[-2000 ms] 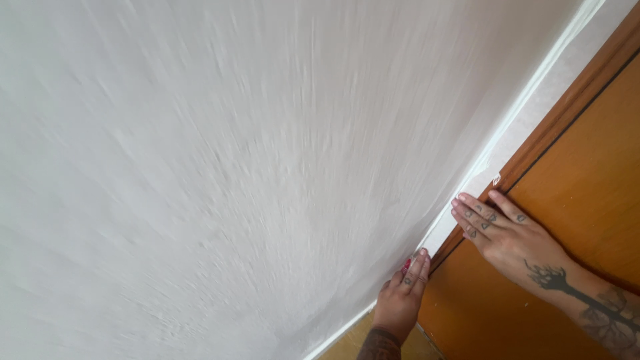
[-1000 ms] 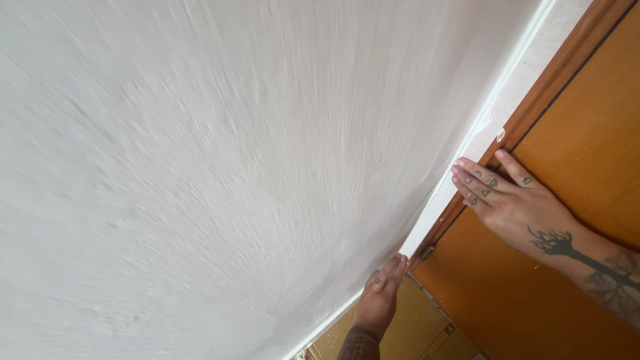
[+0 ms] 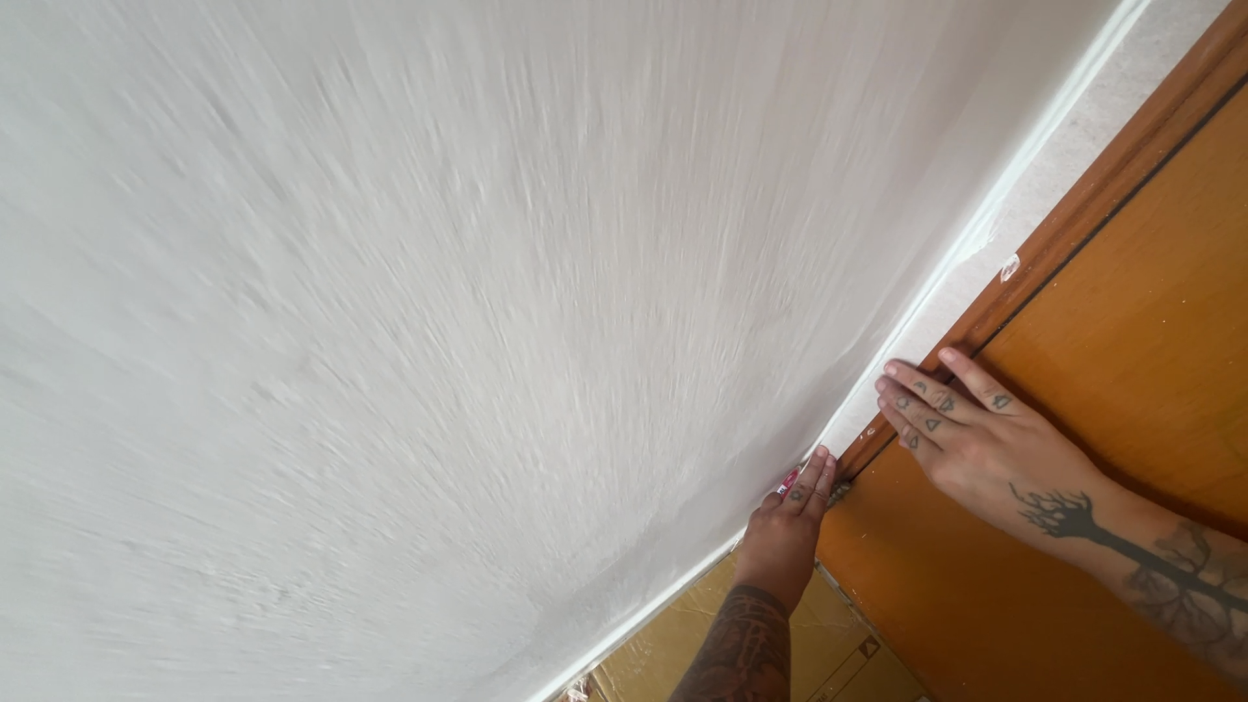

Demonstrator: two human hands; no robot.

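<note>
A narrow white strip of wall [image 3: 1063, 166] runs between the textured white wall [image 3: 487, 322] and the brown wooden door frame [image 3: 1102, 195]. My right hand [image 3: 985, 439] lies flat with spread fingers across the frame, its fingertips on the white strip. Lower down, my left hand [image 3: 785, 536] has its fingers against the bottom part of that strip, by the wall corner. A small red and white object [image 3: 790, 480] shows beside its fingers, mostly hidden; whether the hand grips it is not clear.
The orange-brown wooden door [image 3: 1150, 341] fills the right side, with a metal hinge [image 3: 838, 490] near my left hand. Cardboard [image 3: 829, 634] covers the floor at the bottom. A white chip or flake [image 3: 1010, 268] sits on the door frame. Crumpled material [image 3: 577, 690] lies by the wall's foot.
The red and white object by my left hand, not visible one second ago, shows again. My right hand stays on the frame and strip.
</note>
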